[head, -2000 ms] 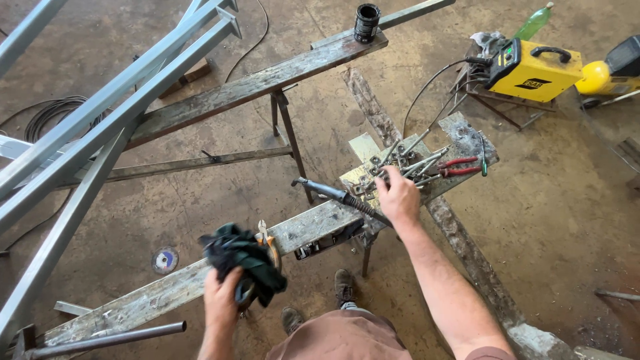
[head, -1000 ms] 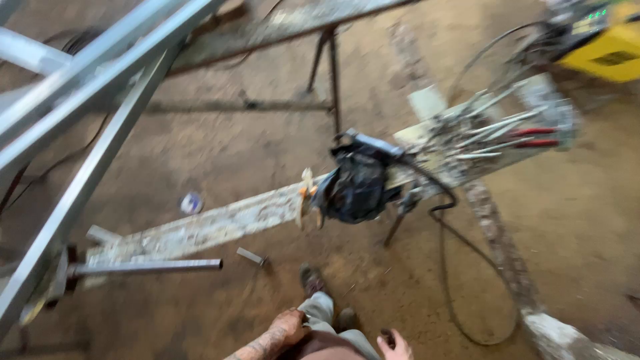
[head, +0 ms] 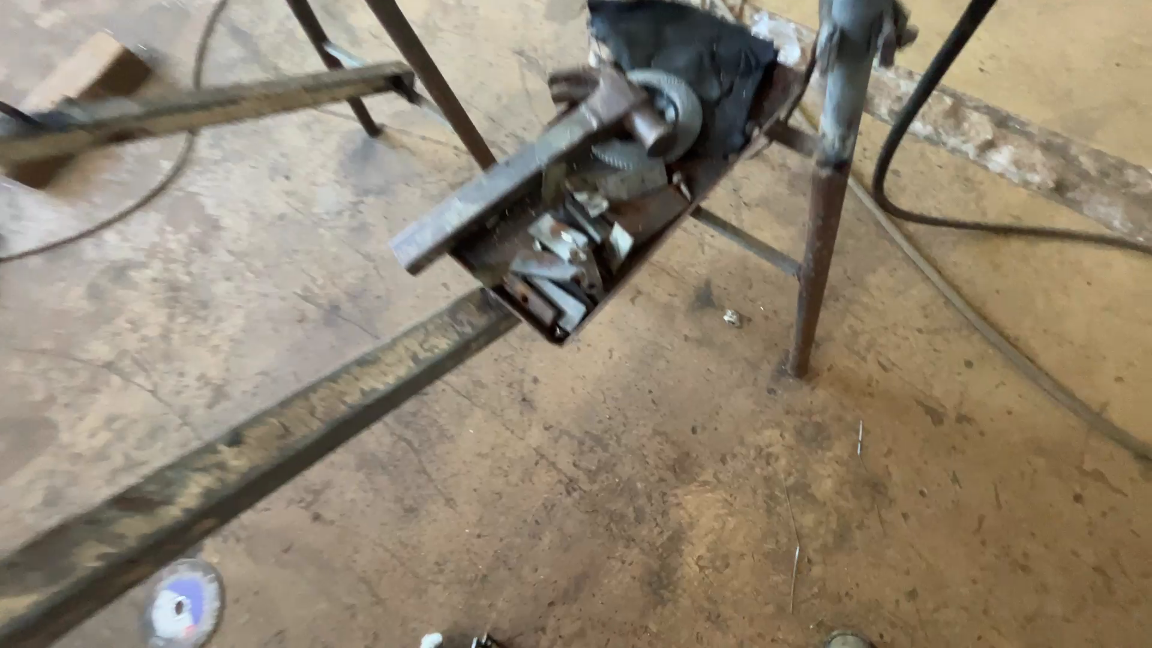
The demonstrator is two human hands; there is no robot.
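Neither my left hand nor my right hand shows in the head view now, so what they hold cannot be seen. Near the upper middle, a metal tray (head: 643,263) under the trestle holds several small steel offcuts (head: 560,237). A hammer (head: 522,175) with a square metal handle lies along the tray's left side. Beside its head are grey toothed discs or rings (head: 677,112), and a dark cloth (head: 688,40) covers the tray's far end.
A long steel beam (head: 261,441) runs from lower left to the tray. Trestle legs (head: 817,261) stand on the concrete floor, with a thick cable (head: 900,211) at right. An abrasive disc (head: 183,605) lies lower left, a wooden block (head: 94,72) upper left.
The view has swung low and close to the tray. My hands, seen in both earlier frames, have left view; the left let go of the dark cloth bundle between the two earlier frames.
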